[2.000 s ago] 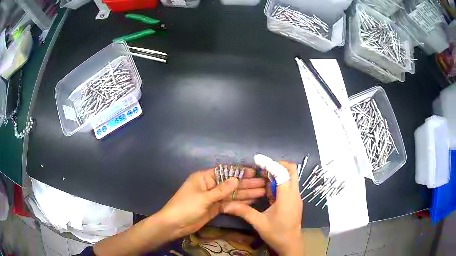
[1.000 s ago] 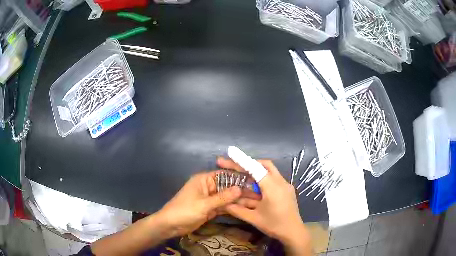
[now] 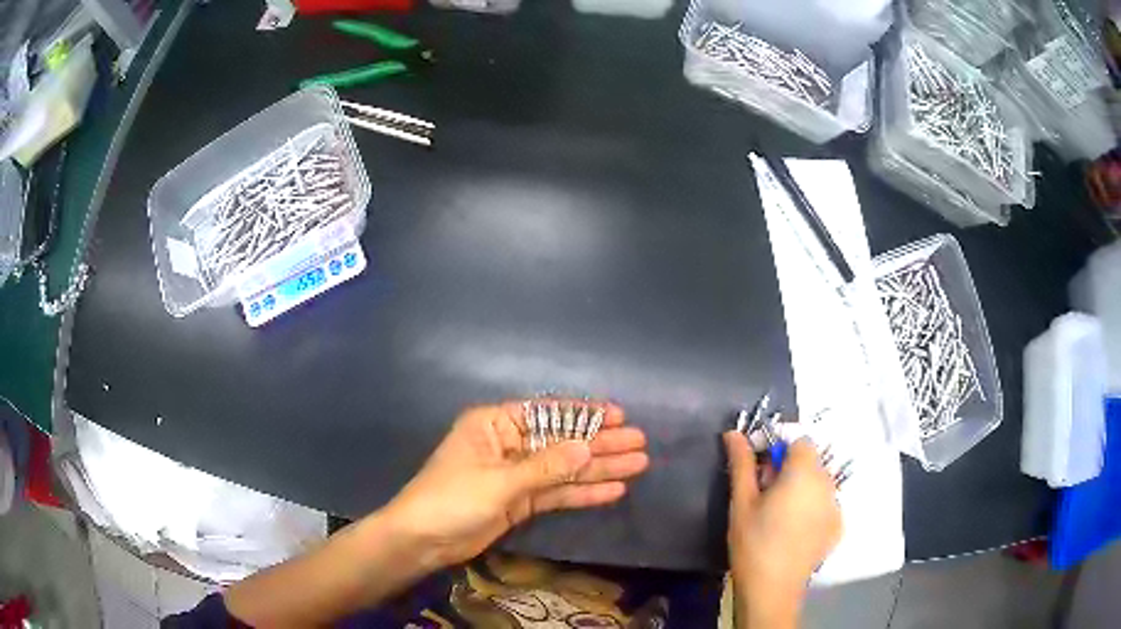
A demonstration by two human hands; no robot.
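My left hand (image 3: 541, 461) is palm up at the lower centre and holds a fanned row of several silver metal pins (image 3: 563, 421) under its thumb. My right hand (image 3: 787, 498) is at the paper strip (image 3: 836, 332), over the loose pins. It holds a blue-handled tool (image 3: 776, 452); its tip is hard to make out among the pins. The loose pins (image 3: 841, 466) show partly past the fingers, the rest hidden by the hand. A clear box of pins (image 3: 932, 350) stands right of the paper.
A clear box of pins (image 3: 277, 203) sits on a lit digital scale (image 3: 304, 285) at left. Green-handled pliers (image 3: 369, 74) and thin rods (image 3: 389, 122) lie behind. More boxes (image 3: 787, 74) stand back right. A black pen (image 3: 805, 219) lies on the paper. A white container (image 3: 1063, 399) is far right.
My right hand has moved away from my left hand, rightward to the loose pins by the paper. My left hand stays in place with its row of pins. The view has shifted slightly.
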